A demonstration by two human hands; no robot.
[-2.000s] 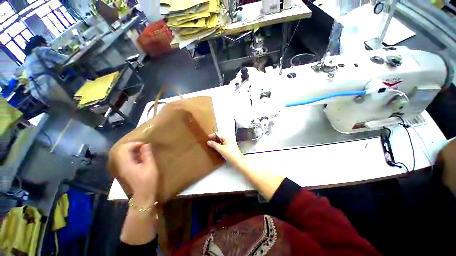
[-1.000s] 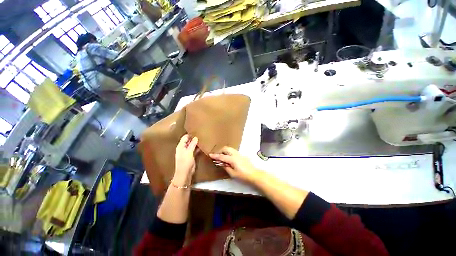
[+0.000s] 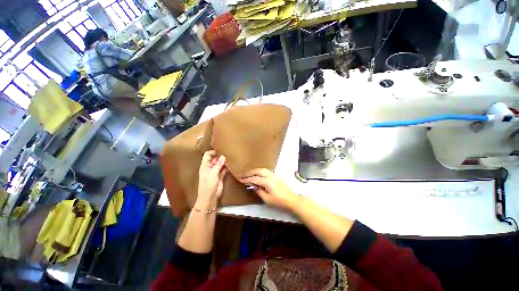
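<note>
A tan-brown bag body [image 3: 250, 133] lies on the left part of the white table, with a folded edge running across its middle. Thin brown handles [image 3: 246, 94] stick out at its far edge. My left hand [image 3: 211, 170] pinches the folded edge with thumb and finger. My right hand [image 3: 266, 186] is just to the right, at the same edge, with a small metallic thing between its fingers, possibly thread snips; most of it is hidden by the fingers.
The white sewing machine [image 3: 392, 96] with a blue tube stands to the right, over its metal bed plate [image 3: 387, 165]. A black device [image 3: 500, 199] is at the far right. Behind are yellow material stacks [image 3: 264, 17], a red bundle [image 3: 222, 33] and a seated person [image 3: 105, 62].
Since two seconds ago, my left hand has moved to the bag's folded edge near my right hand, and the bag has been folded over. Over the last second both hands stay nearly in place.
</note>
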